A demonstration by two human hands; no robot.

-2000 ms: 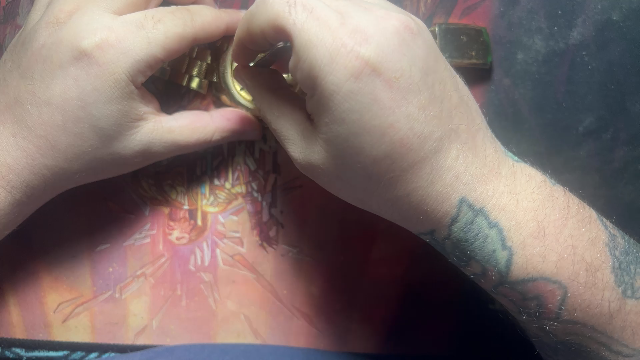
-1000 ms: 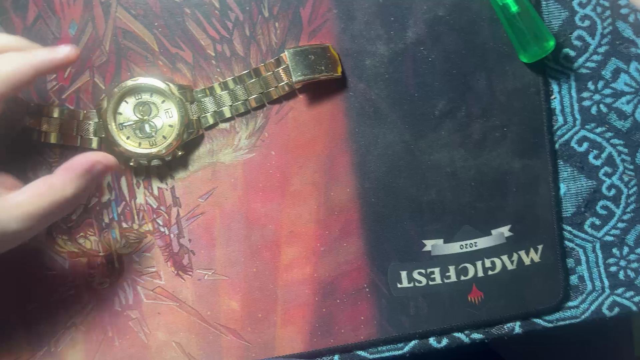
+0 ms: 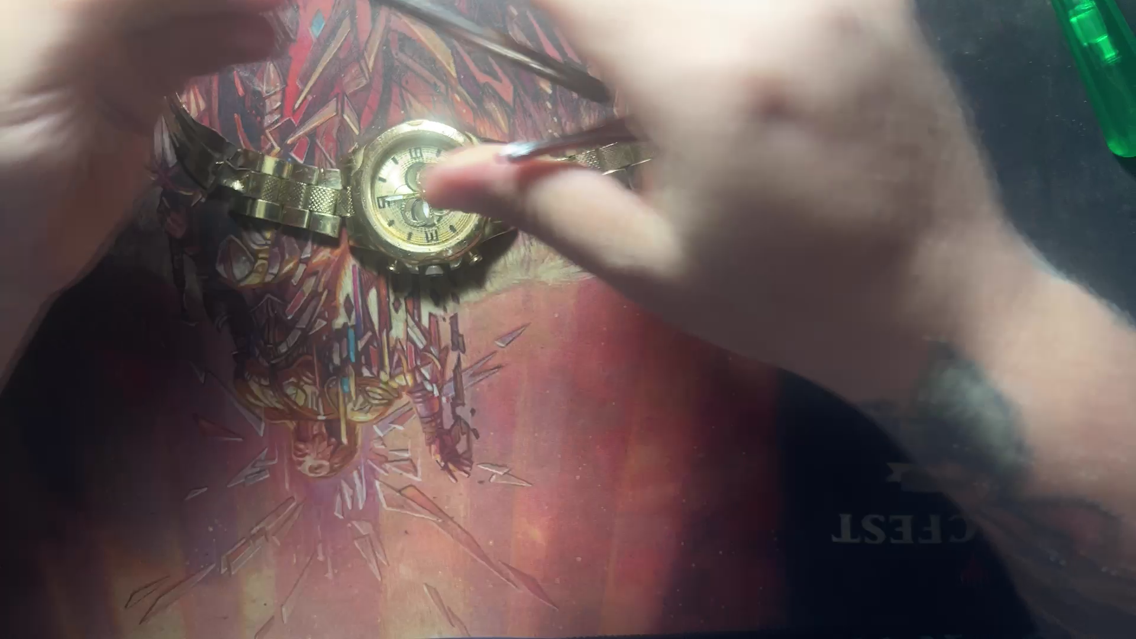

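Observation:
A gold-coloured wristwatch [image 3: 417, 200] lies face up, its metal link bracelet [image 3: 284, 191] stretched out to both sides. Over the right part of the dial and bracelet is my right hand [image 3: 763, 169], blurred, its thumb tip in front of the dial. It holds a slim metal tool, seemingly tweezers [image 3: 568, 142], with two thin shiny arms apart, one pointing to the upper left and one lying along the thumb. My left hand [image 3: 115, 98], also blurred, is at the upper left above the bracelet's left end; its fingertips are partly out of view, and whether it holds anything is unclear.
Under the watch lies a printed play mat [image 3: 532, 426] with a red and orange picture and a dark right side that bears writing. A translucent green tool handle [image 3: 1100, 80] sits at the top right edge.
My right hand, out of view one second ago, has come in over the watch with the metal tool. The view has shifted left.

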